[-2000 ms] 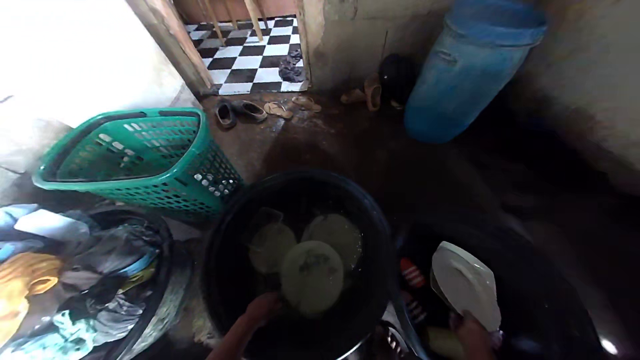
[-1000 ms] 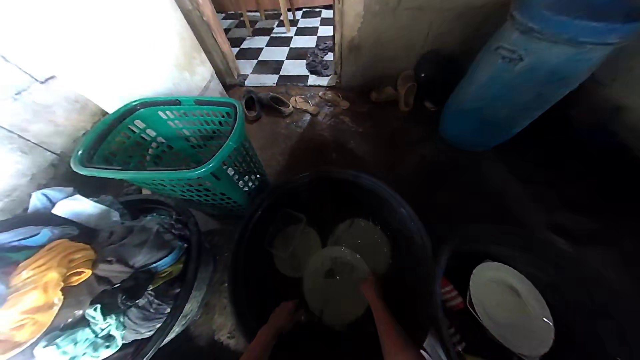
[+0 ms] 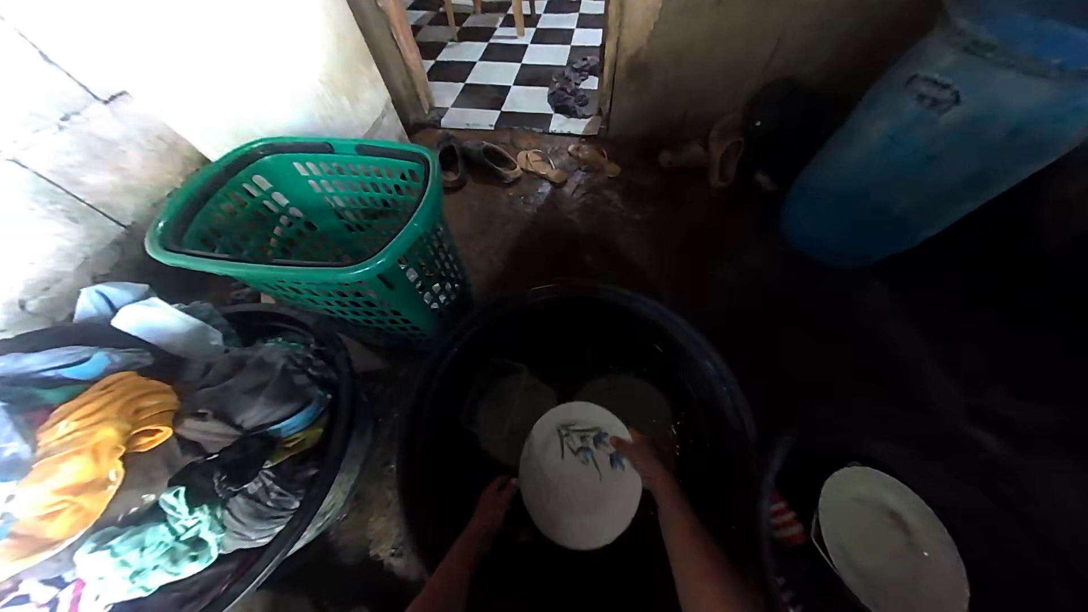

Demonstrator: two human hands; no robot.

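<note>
A white plate with a blue floral pattern (image 3: 580,476) is held over a round black tub (image 3: 722,374). My right hand (image 3: 639,455) grips its right edge, the fingers on the patterned face. My left hand (image 3: 497,500) is at its left edge; whether those fingers close on the rim is hard to tell. Beneath, dim in the dark tub, lie a pale round dish (image 3: 629,404) and another pale dish (image 3: 512,416). An oval whitish plate (image 3: 894,540) rests in a second dark container at the lower right, beside a red-and-white striped item (image 3: 784,518).
A green plastic laundry basket (image 3: 408,293) stands beyond the tub to the left. A tub heaped with clothes (image 3: 340,408) is at the left. Shoes (image 3: 489,160) and sandals (image 3: 541,166) line the doorway. A blue barrel (image 3: 926,153) leans at the upper right.
My right hand has moved from the oval plate at the right, where it was two seconds ago, to the patterned plate. That plate now shows its floral face more clearly.
</note>
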